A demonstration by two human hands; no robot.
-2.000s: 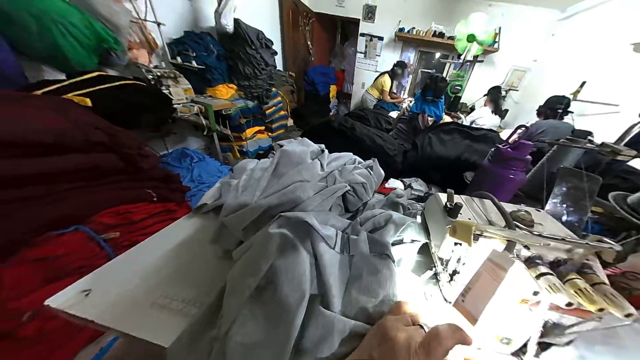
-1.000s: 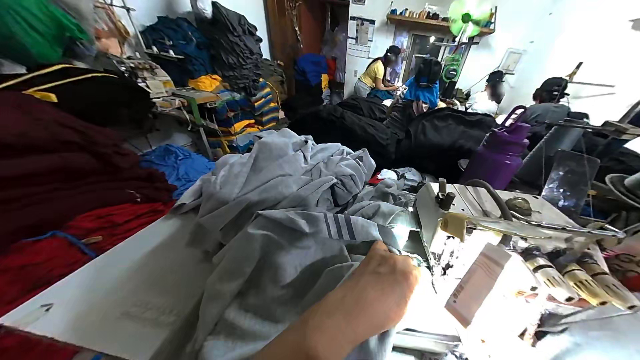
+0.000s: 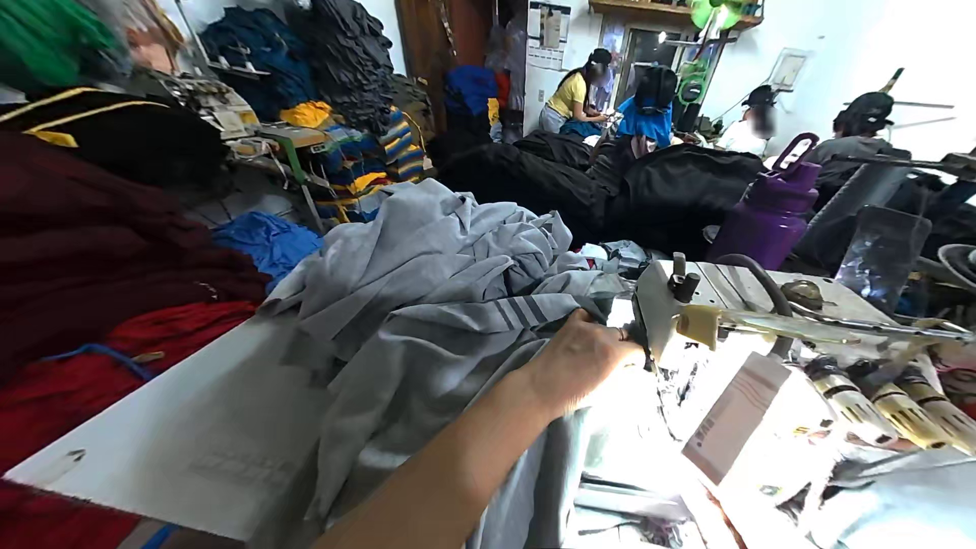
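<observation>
My left hand (image 3: 587, 354) reaches in from the bottom, its fingers closed on the edge of a grey fabric garment piece (image 3: 450, 366) with dark stripes. It is beside the presser area of an industrial sewing machine (image 3: 659, 305), whose work zone is washed out by bright light. The grey cloth lies bunched in a large heap to the left of the hand and hangs over the front of the table. The fingertips are partly hidden against the cloth. My right hand is not in view.
The white tabletop (image 3: 191, 435) extends left, beside red cloth (image 3: 152, 343) and maroon cloth (image 3: 99, 244). A purple bottle (image 3: 766, 213) stands behind the machine. Thread cones or spools (image 3: 854, 400) are at right. Black fabric piles (image 3: 534, 175) lie beyond, with several people (image 3: 576, 99) further back.
Two seconds ago a hand was low at the bottom edge; one second ago my left hand was up at the striped cloth beside the machine, where it still is. The view has shifted somewhat.
</observation>
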